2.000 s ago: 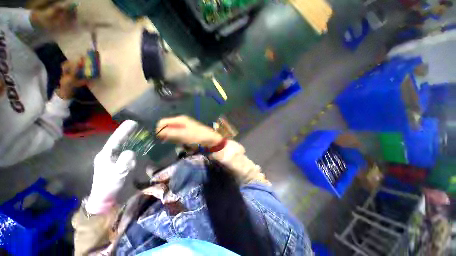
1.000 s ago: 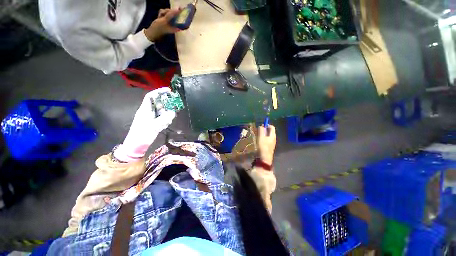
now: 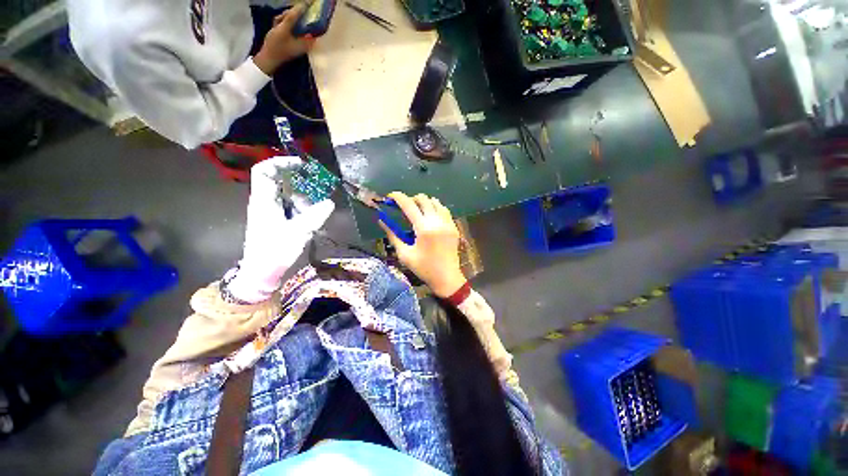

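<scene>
My left hand (image 3: 271,223), in a white glove, holds a small green circuit board (image 3: 314,182) above my lap, off the bench's near left corner. My right hand (image 3: 428,237), bare with a red wristband, is shut around blue-handled cutters (image 3: 394,227). The cutters' metal jaws point left at the board's right edge. I cannot tell if the jaws touch it or are closed.
The green-topped bench (image 3: 381,177) holds a black bin (image 3: 549,79) of green boards, a black reel (image 3: 431,84) and a yellow-handled tool (image 3: 500,169). A co-worker's hand (image 3: 284,42) holds a tool at upper left. Blue crates (image 3: 572,218) stand right.
My right hand has moved left from the bench edge, bringing the blue-handled cutters to the board. My left hand still holds the board, slightly shifted. The whole view has shifted a little.
</scene>
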